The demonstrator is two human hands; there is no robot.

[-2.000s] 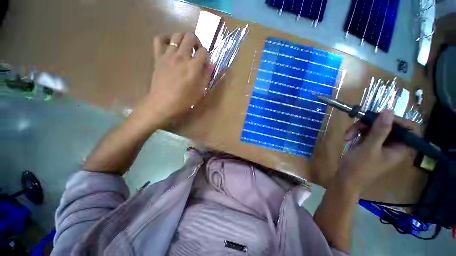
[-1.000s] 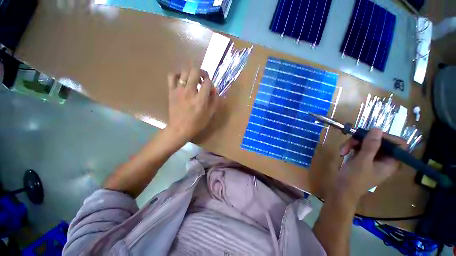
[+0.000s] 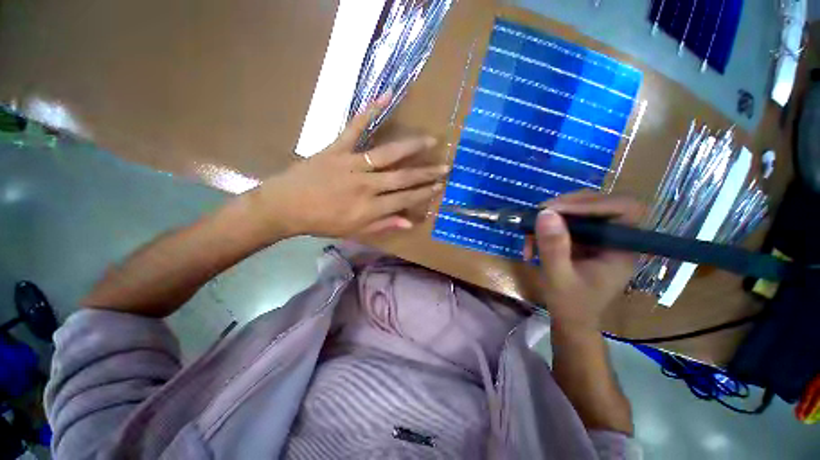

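Note:
A bright blue solar cell string (image 3: 548, 117) with silvery lines lies on the brown board. My right hand (image 3: 580, 260) grips the black handle of a soldering iron (image 3: 620, 235); its metal tip lies over the string's lower left corner. My left hand (image 3: 360, 184) is spread flat beside the string's left edge, fingertips near that edge; whether a thin ribbon lies under them cannot be told. Thin silver strips run along the string's left and right sides.
Silver ribbon bundles lie left (image 3: 396, 63) and right (image 3: 697, 189), each beside a white strip. A dark cell piece (image 3: 701, 31) lies on the pale mat behind. The iron's cord and a black holder are at right; red and yellow handles (image 3: 809, 404) show at the edge.
My left hand has moved right from the left bundle to the string's edge, fingers spread. My right hand has carried the iron left across the string. The view has shifted.

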